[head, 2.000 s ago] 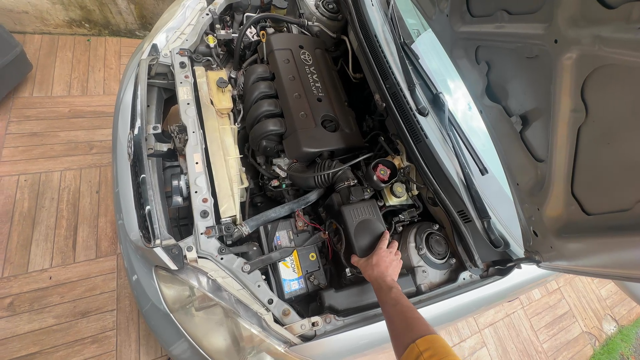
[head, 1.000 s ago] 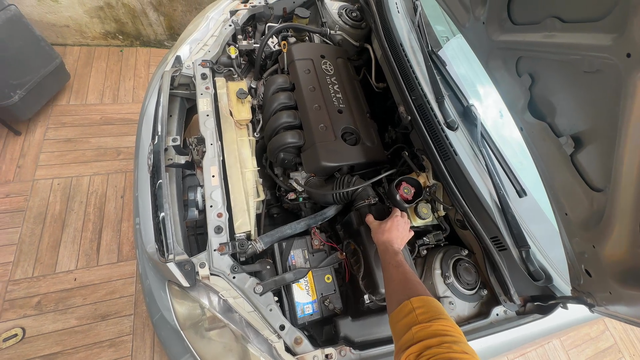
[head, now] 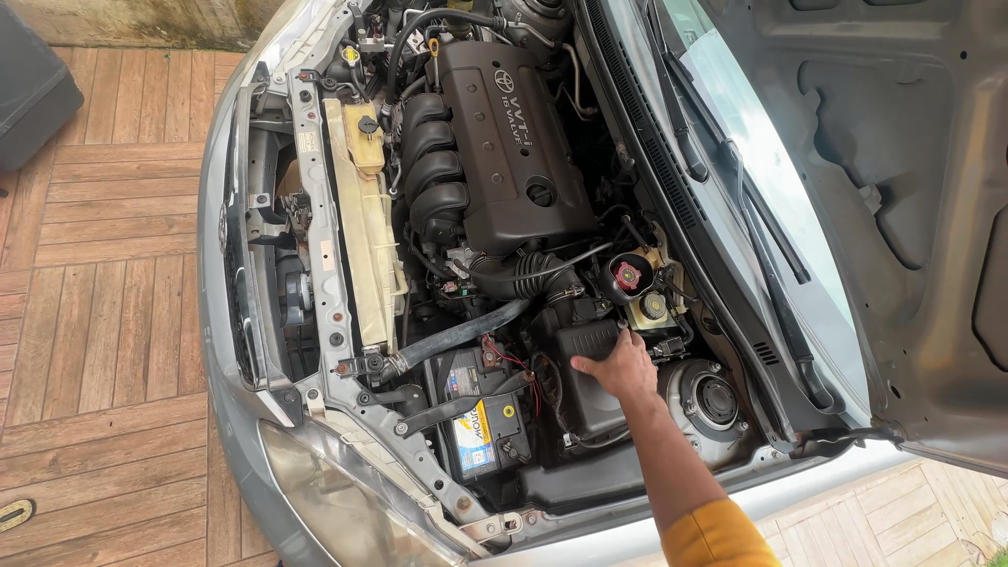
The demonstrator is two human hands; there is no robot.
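Observation:
My right hand (head: 622, 366), in a yellow sleeve, rests on the black plastic air filter housing (head: 587, 342) in the car's engine bay. Its thumb lies apart on the lid, and its fingertips touch the lid's edge near the brake fluid reservoir (head: 653, 305). The ribbed air intake hose (head: 543, 272) joins the housing just above. A red cap (head: 627, 276) sits in a dark round opening beside the reservoir. Left of the housing is the car battery (head: 480, 425). My left hand is not in view.
The engine cover (head: 504, 142) lies above the housing. A strut tower (head: 713, 398) is right of my wrist. The raised hood (head: 906, 197) stands at the right, beyond the wiper arms (head: 760, 228). A radiator hose (head: 465, 331) crosses above the battery. A dark case-like object (head: 35, 94) stands on the floor.
My right hand has moved from the housing's lower part up to the intake hose end, then back down onto the lid's upper edge.

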